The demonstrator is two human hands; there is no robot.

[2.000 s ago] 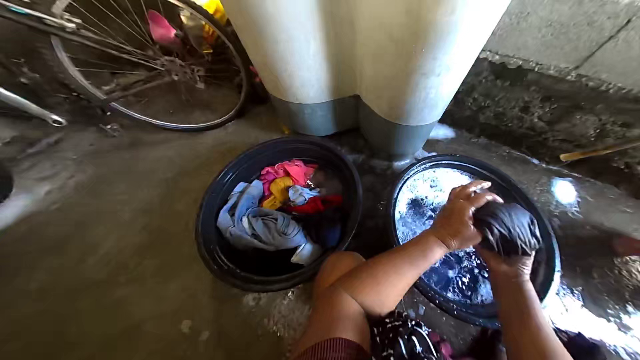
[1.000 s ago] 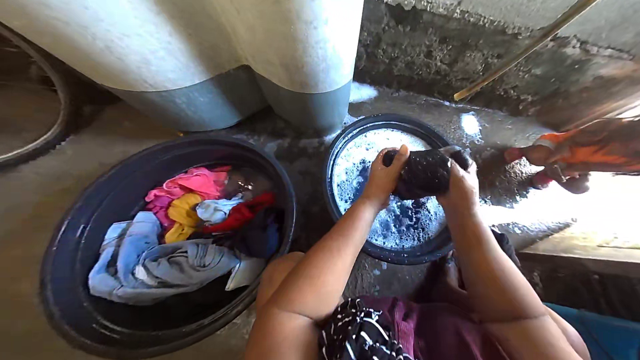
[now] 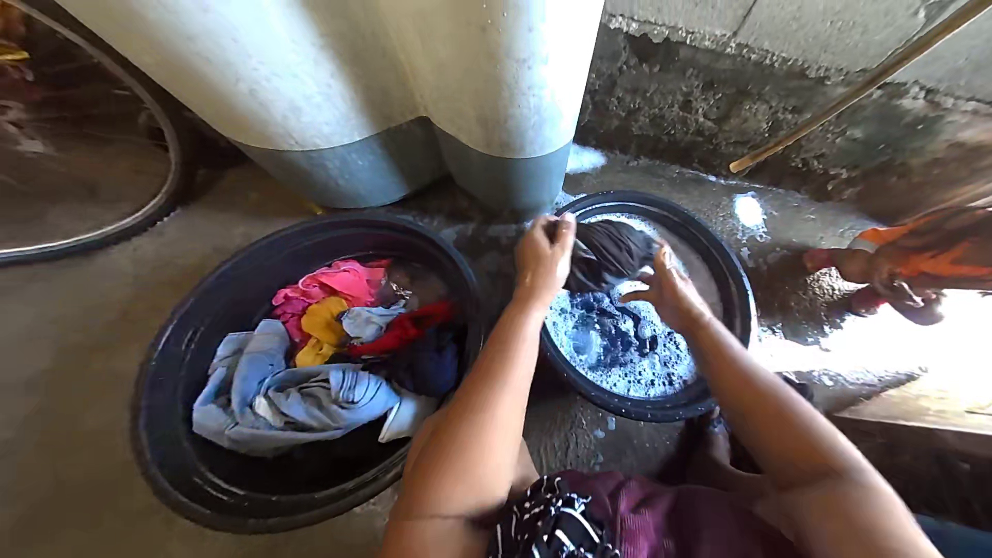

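Note:
My left hand (image 3: 545,256) grips one end of a wet dark cloth garment (image 3: 608,252) above the right-hand black basin (image 3: 740,310). At the garment's other end is my right hand (image 3: 668,288), its thumb and fingers apart below and its fingertips at the cloth. Soapy water with foam (image 3: 620,349) lies under the garment, with dark cloth partly visible in it. The larger black basin (image 3: 167,457) on the left holds light blue denim (image 3: 310,403), pink cloth (image 3: 341,287), yellow cloth (image 3: 322,325), red cloth (image 3: 411,325) and dark cloth.
Two joined pale columns with grey bases (image 3: 511,178) stand behind the basins. A bicycle wheel (image 3: 167,155) is at the upper left. A wooden stick (image 3: 845,97) leans by the rough wall. Another person in orange clothing (image 3: 945,248) is at the right, on wet floor.
The dark garment was bunched between both hands; now it hangs looser, and my right hand's fingers have spread. The view has shifted since the first frame.

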